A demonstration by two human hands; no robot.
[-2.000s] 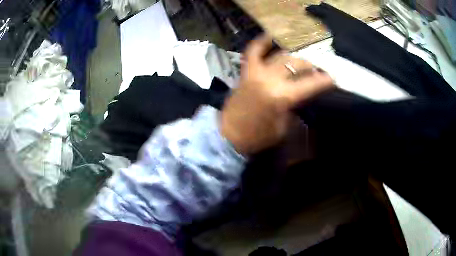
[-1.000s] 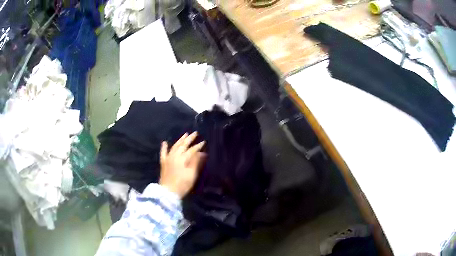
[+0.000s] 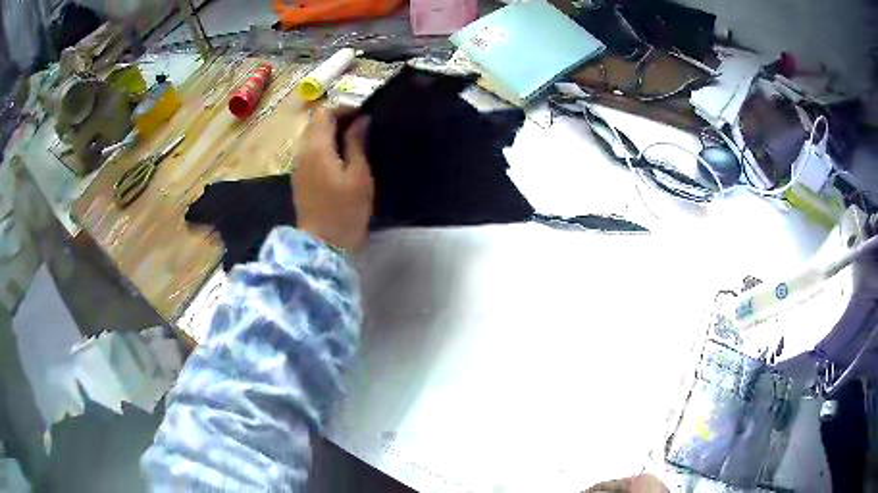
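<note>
A black cut panel [image 3: 438, 159] stands partly raised above the white table [image 3: 520, 327]. My left hand [image 3: 332, 183] grips its left edge between thumb and fingers. Another part of dark cloth [image 3: 255, 207] lies left of my left hand, over the wooden board; whether it is the same piece is hidden by the hand. A thin dark tail [image 3: 592, 223] runs right from the panel. My right hand [image 3: 626, 483] shows only as a sliver at the bottom edge, and its fingers cannot be made out.
The sewing machine [image 3: 799, 298] and its metal plate [image 3: 722, 414] are at the right. Scissors [image 3: 149, 173], a red cone [image 3: 250, 91] and a white-yellow cone [image 3: 327, 74] lie on the wooden board [image 3: 144, 241]. A pale blue-green notebook [image 3: 528, 48] and tangled cords [image 3: 664, 173] are behind.
The view has swung from the dark cloth pile at the left to the table. My left hand has left that pile and now holds the black panel. My right hand's edge has appeared.
</note>
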